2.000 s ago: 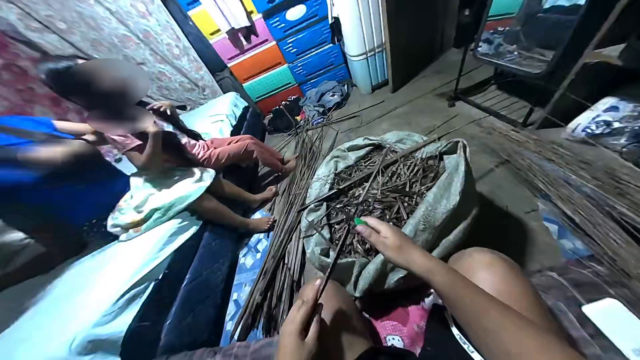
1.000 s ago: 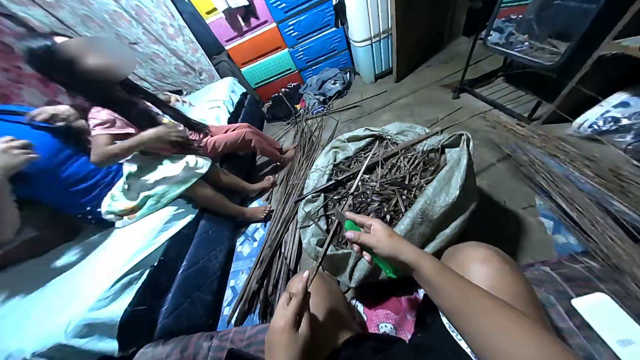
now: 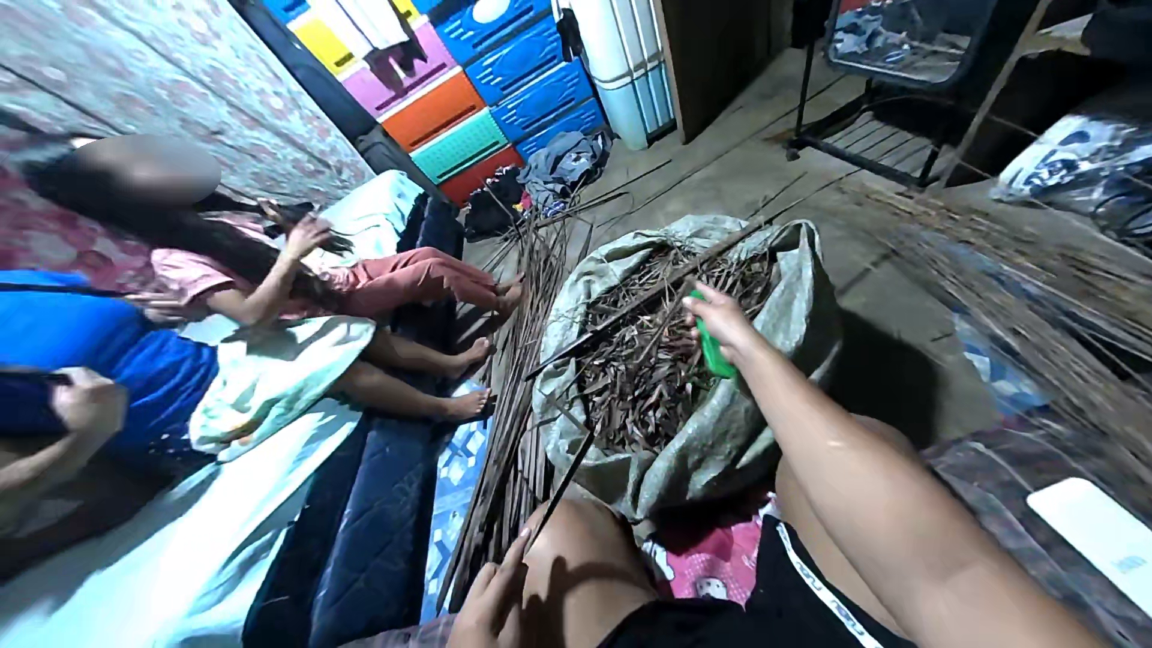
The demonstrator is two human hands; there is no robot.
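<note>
My right hand (image 3: 720, 326) grips a green-handled tool (image 3: 714, 349), likely a knife, over an open woven sack (image 3: 801, 292); its blade cannot be made out. Dry brown leaf scraps (image 3: 648, 387) fill the sack, and longer dark strips (image 3: 661, 286) lie across its mouth. Low at my left knee, my left hand (image 3: 498, 585) holds the lower end of a thin dark leaf strip or rib (image 3: 569, 477), which slants up to the sack's near left edge.
Long dry stalks (image 3: 522, 360) lie left of the sack, beside a dark mattress (image 3: 360, 504) where people sit. More stalks (image 3: 1035, 315) lie at right, near a white phone-like object (image 3: 1098, 531). Behind stand coloured plastic drawers (image 3: 441, 108), a pile of clothes (image 3: 562, 166) and a metal-framed stand (image 3: 864, 144).
My right hand has moved up and right, away from my left hand, over the sack. The green handle now shows more plainly than two seconds ago. The people on the mattress have shifted their arms.
</note>
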